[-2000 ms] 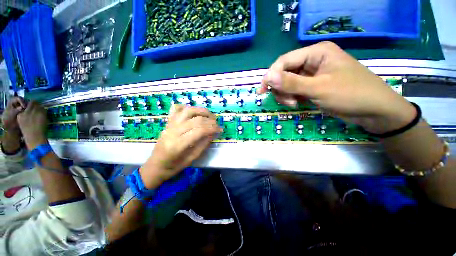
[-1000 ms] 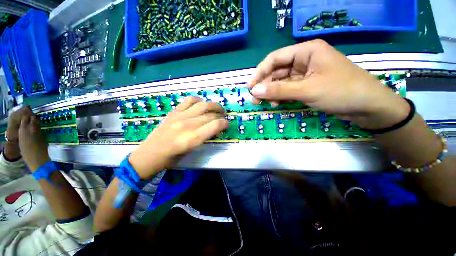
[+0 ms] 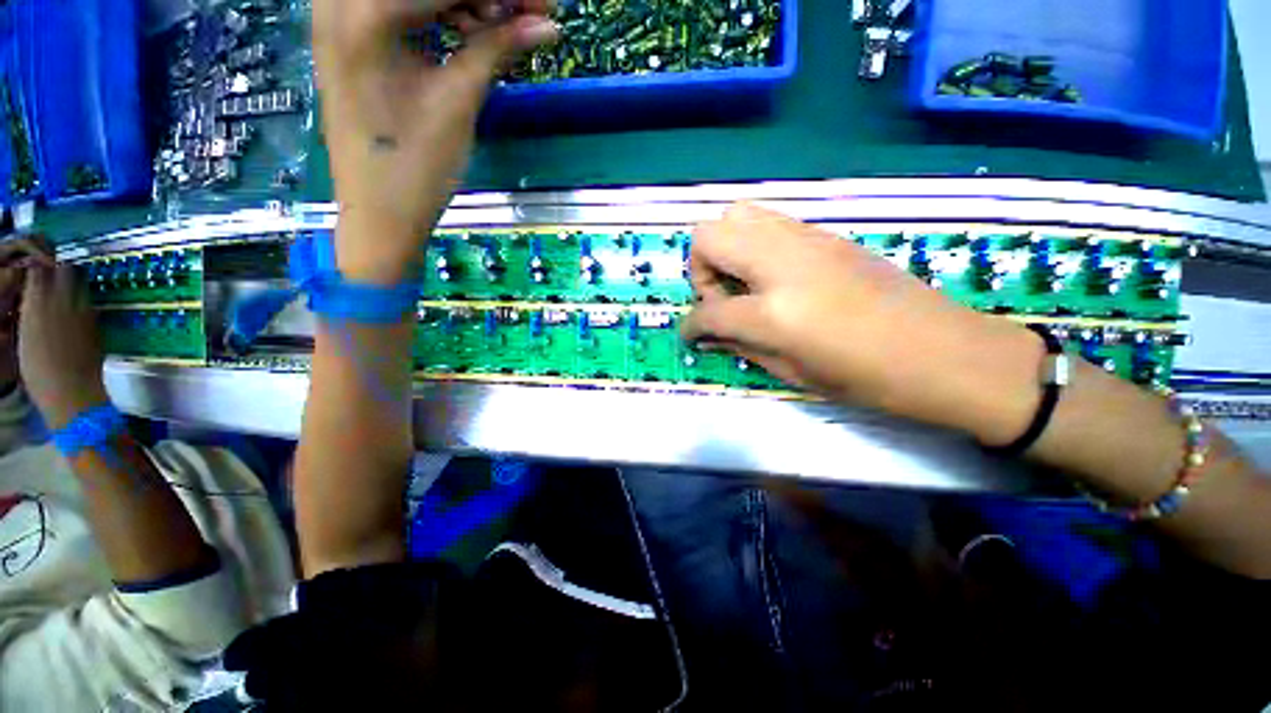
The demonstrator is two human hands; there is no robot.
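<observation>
A green PCB panel (image 3: 558,265) with two rows of small blue and white-topped parts lies between the conveyor rails. My left hand (image 3: 418,70) is at the left side of the full blue bin (image 3: 655,98), cut off by the top edge. Its fingers are bent over the green and yellow capacitors (image 3: 669,35); whether it holds one cannot be told. My right hand (image 3: 781,293) is over the middle of the panel, its fingertips curled down close to the lower row. What is between its fingertips is hidden.
A second blue bin (image 3: 1073,70) holds a few capacitors. Silver parts (image 3: 878,42) lie between the bins, others (image 3: 230,112) on clear plastic. The metal front rail (image 3: 613,425) runs across. A neighbour's hand (image 3: 56,334) and blue trays (image 3: 77,112) are at the left.
My left hand has moved from the panel up to the full bin. My right hand has moved from the upper row down towards the lower row. The view has shifted slightly.
</observation>
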